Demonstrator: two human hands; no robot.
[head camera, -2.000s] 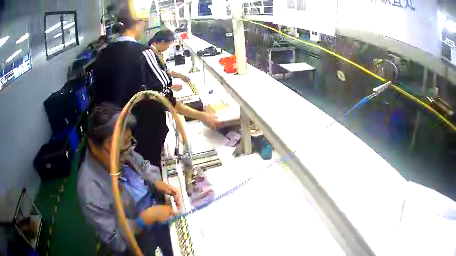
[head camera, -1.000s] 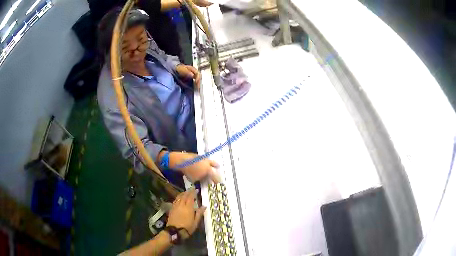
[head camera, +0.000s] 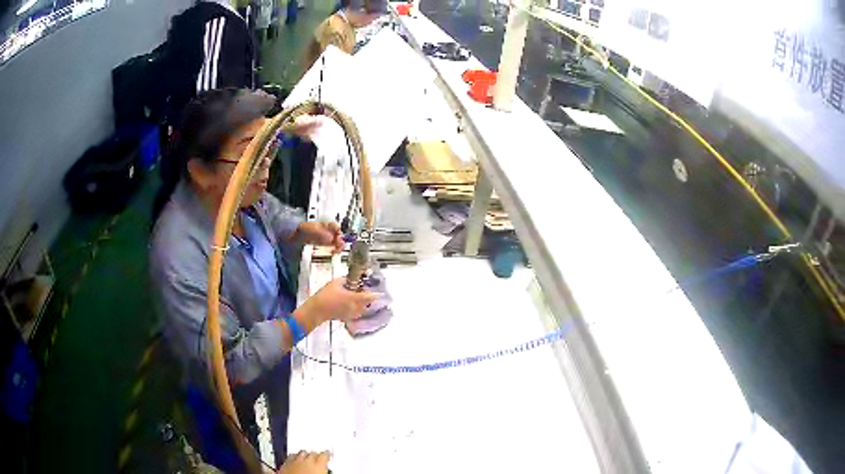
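Observation:
A small part of my left hand (head camera: 306, 462) shows at the bottom edge, at the near edge of the white bench (head camera: 435, 417). The rest is cut off, so whether it holds anything is hidden. My right hand is out of the picture. No board panel is visible beside my left hand. A blue coiled cord (head camera: 445, 366) crosses above the bench from the neighbour's blue wrist band (head camera: 295, 328).
A person in a grey jacket (head camera: 199, 301) stands on the left, hands near a metal tool (head camera: 359, 264) and purplish cloth (head camera: 371, 319). An orange-brown hose (head camera: 215, 305) loops in front. Brown boards (head camera: 440, 164) and a dark cup (head camera: 505, 257) lie beyond. A raised shelf (head camera: 593, 250) runs along the right.
The view has swung up and away from the board panel. My left hand has dropped to the bottom edge. The neighbour's hand has left the panel for the metal tool.

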